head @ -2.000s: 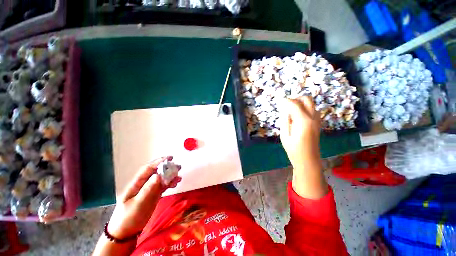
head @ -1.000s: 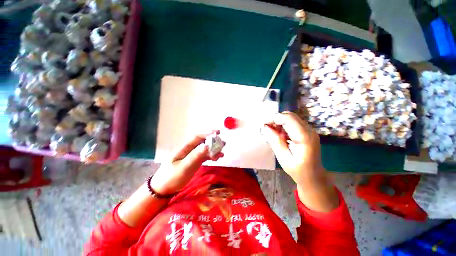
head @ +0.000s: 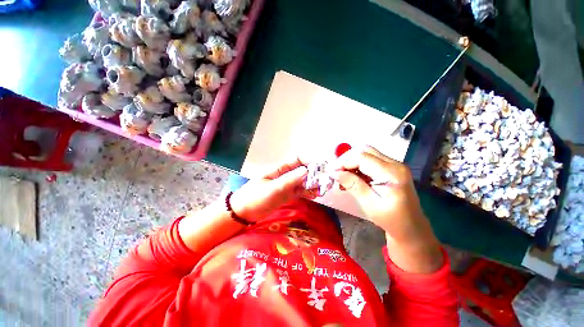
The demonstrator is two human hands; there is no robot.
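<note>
My left hand (head: 272,191) holds a grey-white hollow figurine piece (head: 318,178) in its fingertips, over the near edge of the pale work board (head: 288,118). My right hand (head: 378,185) is at the right side of the piece, with thumb and forefinger pinched against it. Whatever the right fingertips hold is hidden or too small to tell. A red paint or glue spot (head: 343,149) shows on the board just beyond the right fingers. A long thin stick (head: 430,88) rests with one end at a small dark pot (head: 406,131) at the board's right corner.
A pink tray (head: 225,102) of hollow pieces is at the left. A black tray (head: 437,150) heaped with small cream-grey parts (head: 502,153) is at the right, with bluish-white pieces (head: 571,220) past it. Red stools (head: 41,137) stand below the dark-green table (head: 333,48).
My right hand has come from the right tray to the figurine piece, and both hands now meet. The view has turned and shifted left, showing more of the pink tray.
</note>
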